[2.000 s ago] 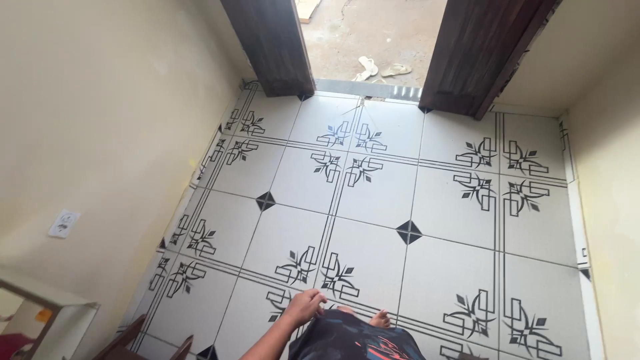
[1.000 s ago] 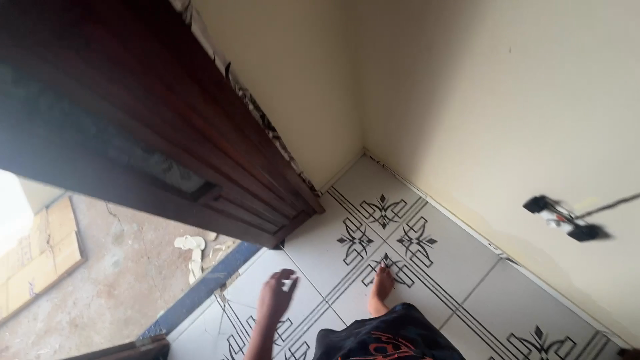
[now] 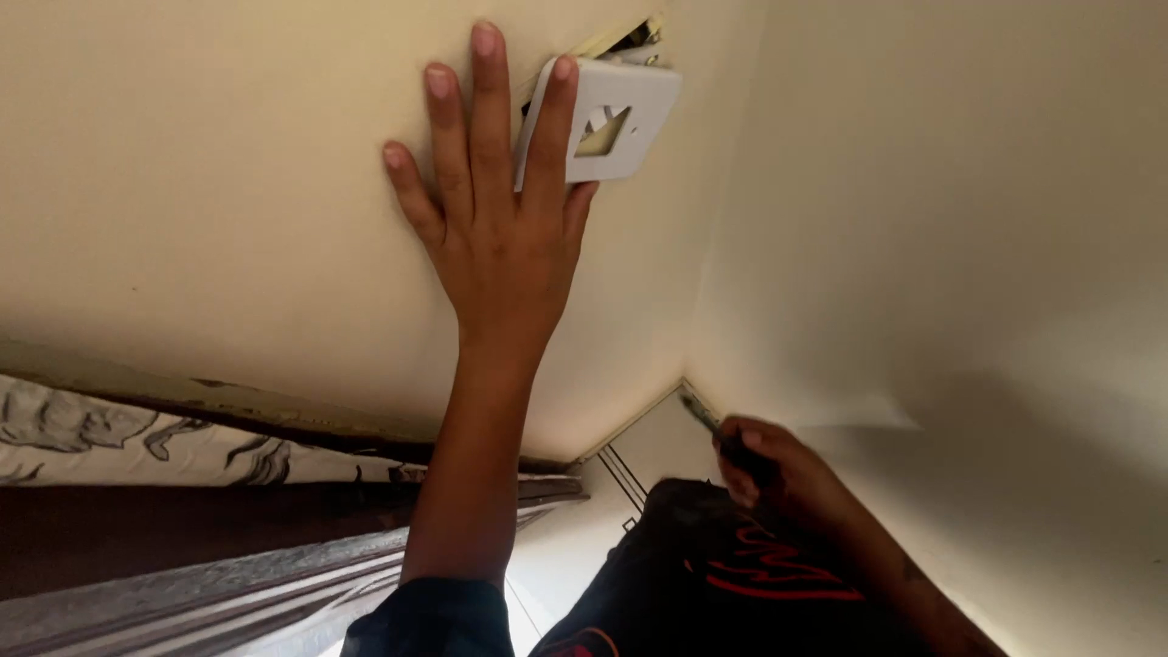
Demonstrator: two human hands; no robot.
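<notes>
My left hand (image 3: 506,233) lies against the wall with fingers spread, its index finger across the left edge of a white plastic wall plate (image 3: 646,137). The plate has a square opening and sits tilted over a recess in the wall (image 3: 639,38), whose dark inside shows along the plate's top. Lower right, my right hand (image 3: 762,465) is closed around the dark handle of a slim tool (image 3: 701,411). The tool's shaft points up and left; its tip is too blurred to tell its kind.
A dark wooden door (image 3: 182,520) stands at the lower left, beside a strip of patterned material (image 3: 201,447) along the wall's edge. The cream walls meet in a corner at the right. Tiled floor (image 3: 643,443) shows below.
The view has swung to a wall close up. My left hand, earlier above the floor, is now on the wall by the plate. My right hand with the tool has come into view.
</notes>
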